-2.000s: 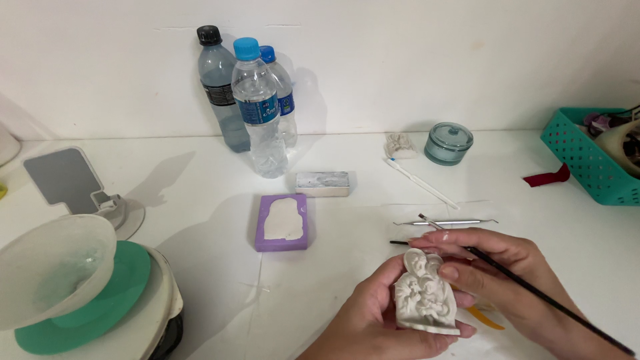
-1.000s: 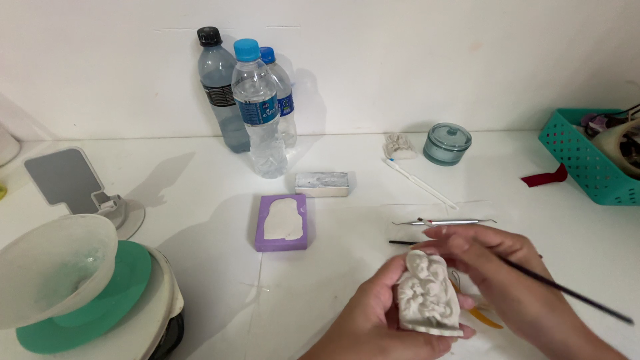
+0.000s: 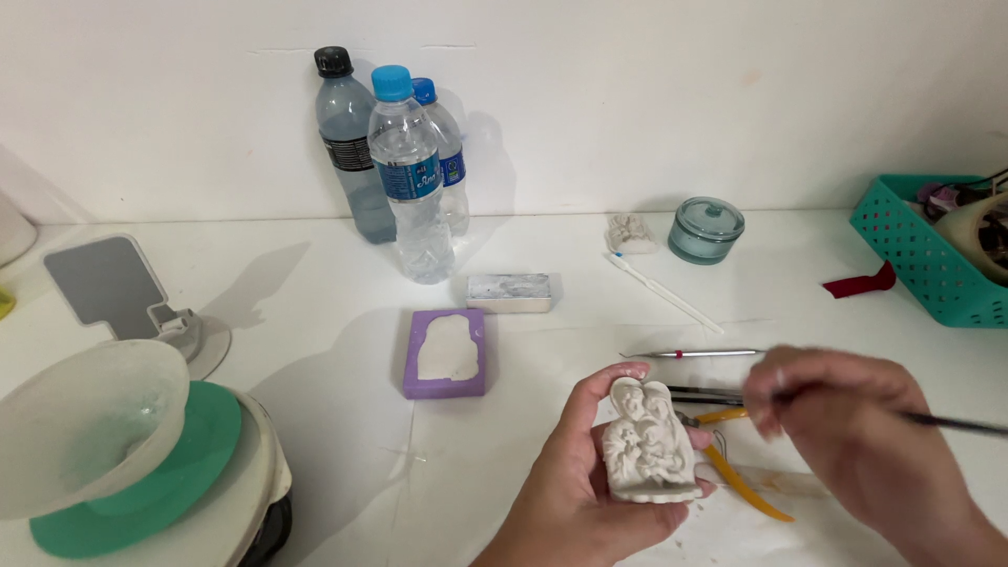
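A white plaster-like figurine (image 3: 650,441) of grouped figures stands upright in my left hand (image 3: 587,480), with thumb and fingers around its base and sides. To its right, my right hand (image 3: 850,425) is blurred and apart from the figurine, its fingers closed around a thin black-handled tool (image 3: 961,424); the tool's tip cannot be made out. Between the hands lie yellow-handled pliers (image 3: 740,488) and dark slender tools (image 3: 705,395), partly hidden. Just beyond them rests a double-ended metal tool (image 3: 717,353).
A purple mold (image 3: 413,354) filled with white material sits near a rectangular block (image 3: 509,293). Behind are plastic bottles (image 3: 409,146), a toothbrush (image 3: 669,292), a small white cast (image 3: 630,235) and a glass jar (image 3: 706,232). A translucent bowl (image 3: 87,425) stands left, a teal basket (image 3: 898,244) right.
My right hand has moved away from the figurine to the right, still with the thin tool. The figurine remains in my left hand.
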